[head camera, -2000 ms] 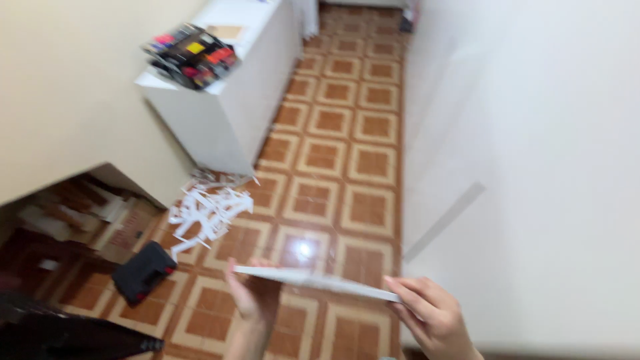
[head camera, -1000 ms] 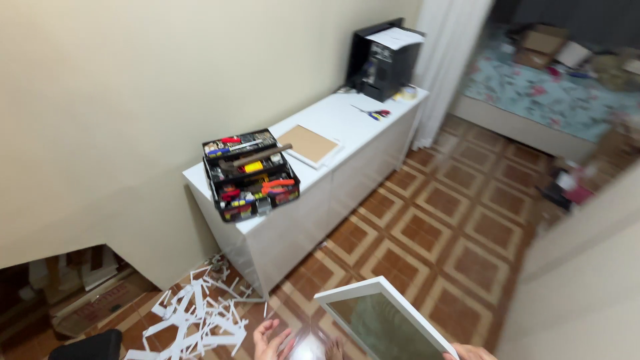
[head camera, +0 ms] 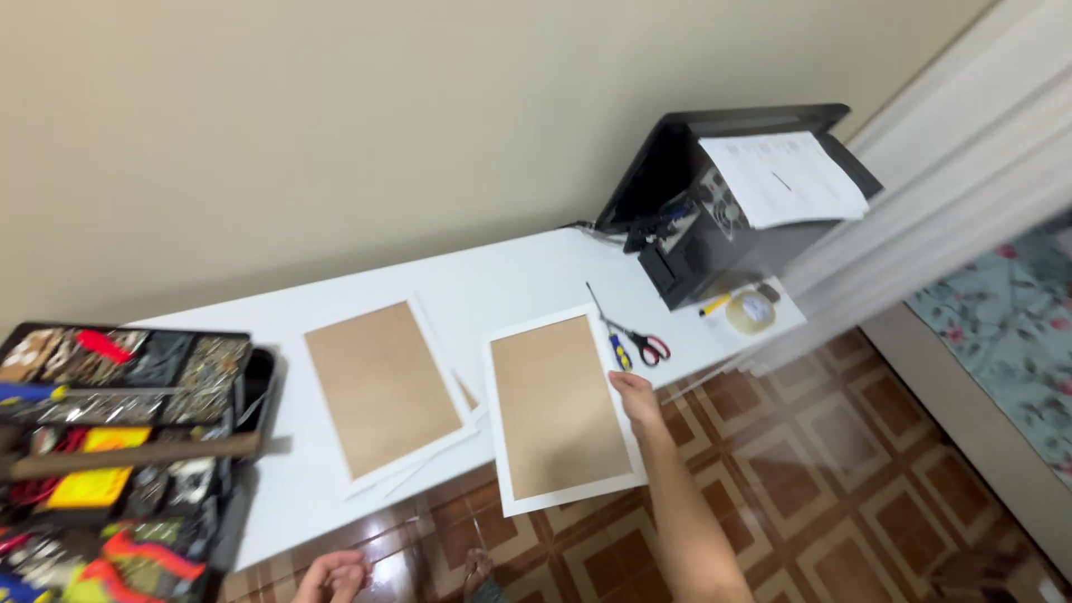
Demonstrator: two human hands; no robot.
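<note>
My right hand (head camera: 638,400) grips the right edge of a white picture frame with a brown backing (head camera: 559,406), held over the front edge of the white cabinet top (head camera: 293,519). To its left, another white frame with a brown panel (head camera: 385,389) lies on the cabinet, with part of a further white-edged piece showing beneath. My left hand (head camera: 335,576) is low in the view, off the cabinet's front edge, its fingers curled loosely and holding nothing. Scissors with red and black handles (head camera: 651,347) and a screwdriver with a blue and yellow handle (head camera: 620,352) lie just right of the held frame.
An open toolbox (head camera: 272,394) full of tools and hardware stands at the left, a hammer's wooden handle (head camera: 167,452) across it. A computer case (head camera: 712,251) with papers (head camera: 783,180) on top, a monitor (head camera: 645,176) and clear tape (head camera: 750,311) are at the right, near a white curtain (head camera: 946,167).
The view has swung to the cabinet top. The frame in my right hand has moved from over the floor to the cabinet's front edge, and its brown backing now shows.
</note>
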